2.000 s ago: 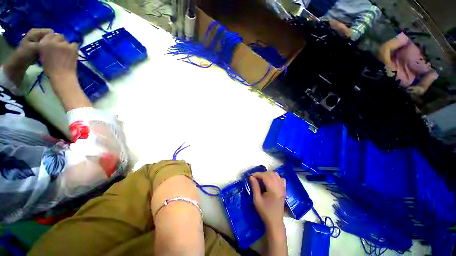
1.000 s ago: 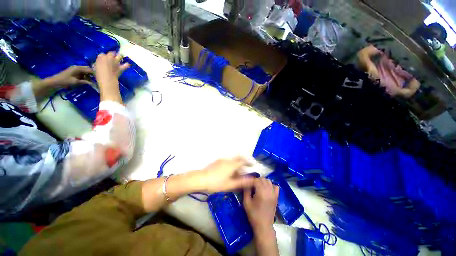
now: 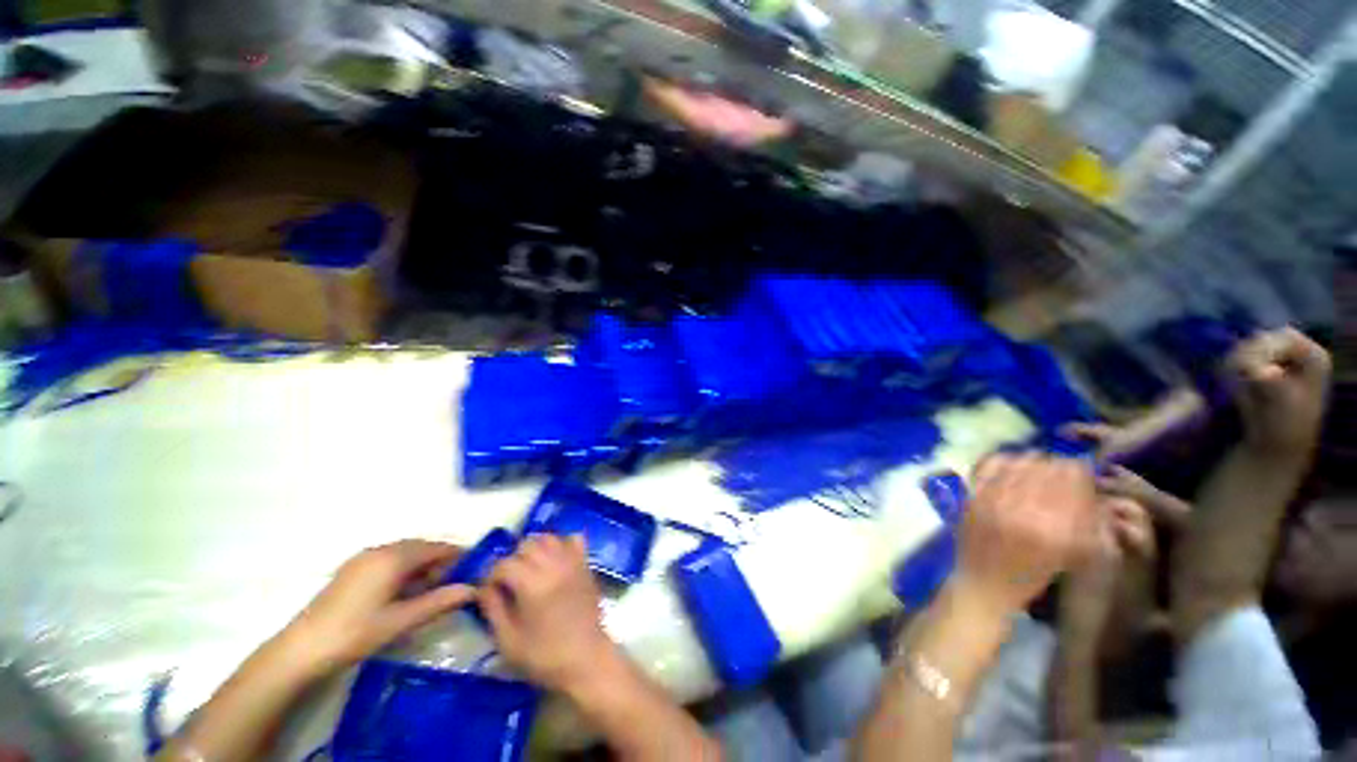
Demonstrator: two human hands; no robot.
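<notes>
A small blue case [image 3: 487, 557] lies between my hands, partly hidden by my fingers. My left hand [image 3: 375, 599] holds its left end between thumb and fingers. My right hand [image 3: 548, 603] is closed over its right end. The image is blurred, and any cord or knot at my fingertips cannot be made out. An open-faced blue case [image 3: 432, 718] lies below my hands, cut by the bottom edge. Another blue case [image 3: 607, 533] lies just behind my right hand, with a cord running right. A third blue case [image 3: 729, 610] lies flat further right.
A long bank of stacked blue cases [image 3: 543, 405] stands behind, with loose blue cords [image 3: 819, 462] before it. A cardboard box [image 3: 283, 298] with blue cords is at back left, beside a black heap [image 3: 670, 209]. Other people's hands [image 3: 1034, 521] and arms are at right.
The view has swung right, bringing people at the right into view, while the neighbour at the left has gone out. My left hand has come from my side to the case beside my right hand.
</notes>
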